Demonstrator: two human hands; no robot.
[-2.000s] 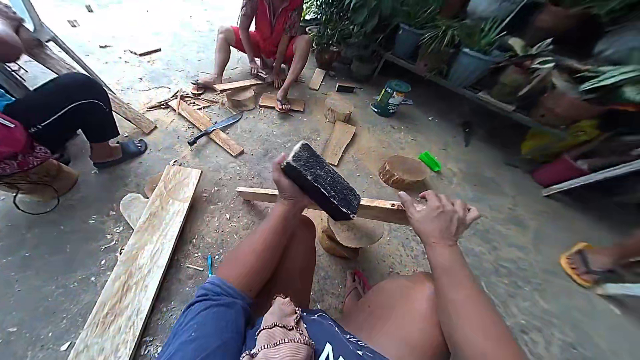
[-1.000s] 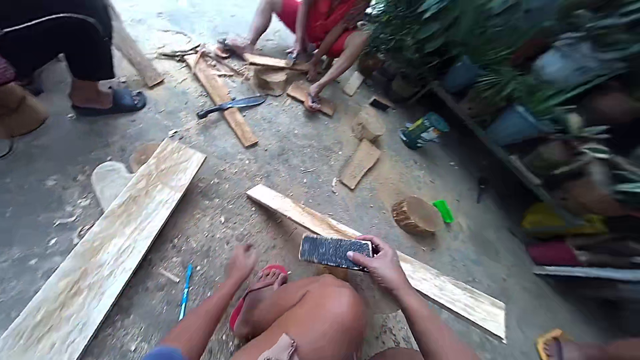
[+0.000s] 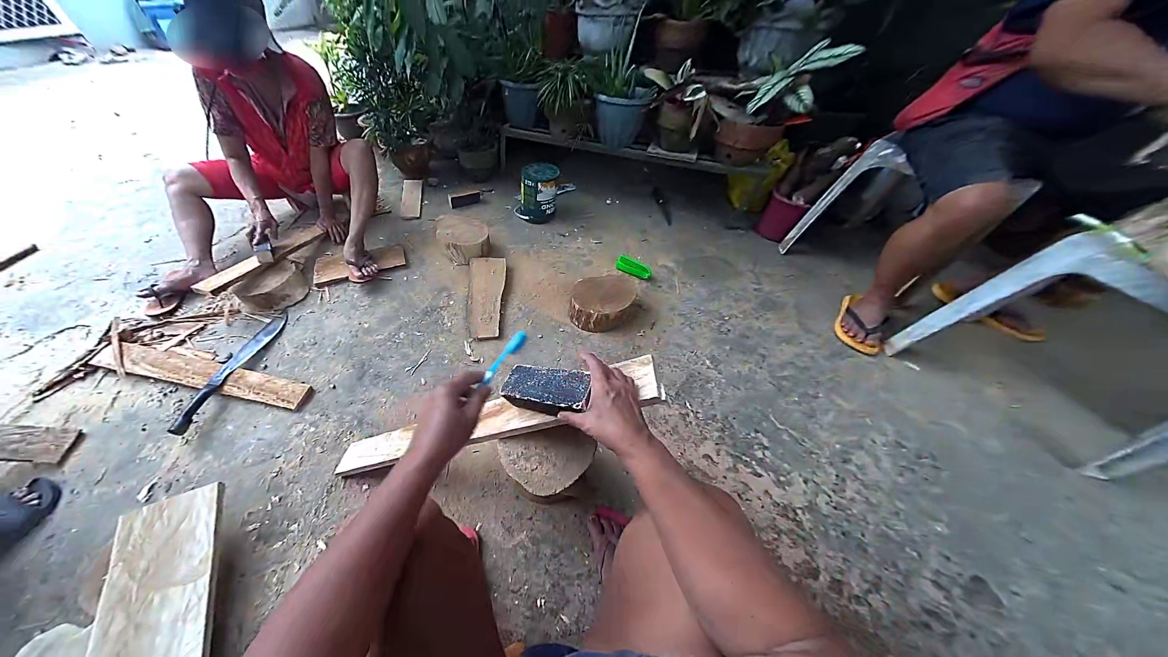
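Note:
My left hand (image 3: 447, 415) grips a blue toothbrush (image 3: 504, 358), its head pointing up and right. In my right hand (image 3: 613, 401) is a block with a black, dusty abrasive face (image 3: 547, 388), held by its right end. The block rests on or just over a narrow wooden board (image 3: 392, 447), which lies slantwise across a log stump (image 3: 547, 461) between my knees. The board's right end sticks out beyond my right hand.
A person in red (image 3: 283, 137) works a board at upper left. A machete (image 3: 228, 374) lies on a plank. Log rounds (image 3: 604, 303), a green plastic piece (image 3: 633, 267) and a can (image 3: 538, 193) stand ahead. Another person (image 3: 967, 182) is at right; a wide board (image 3: 164, 575) lies lower left.
My left hand has picked up the toothbrush, which lay on the floor one second ago. The black-faced block stays in my right hand. The view has swung right.

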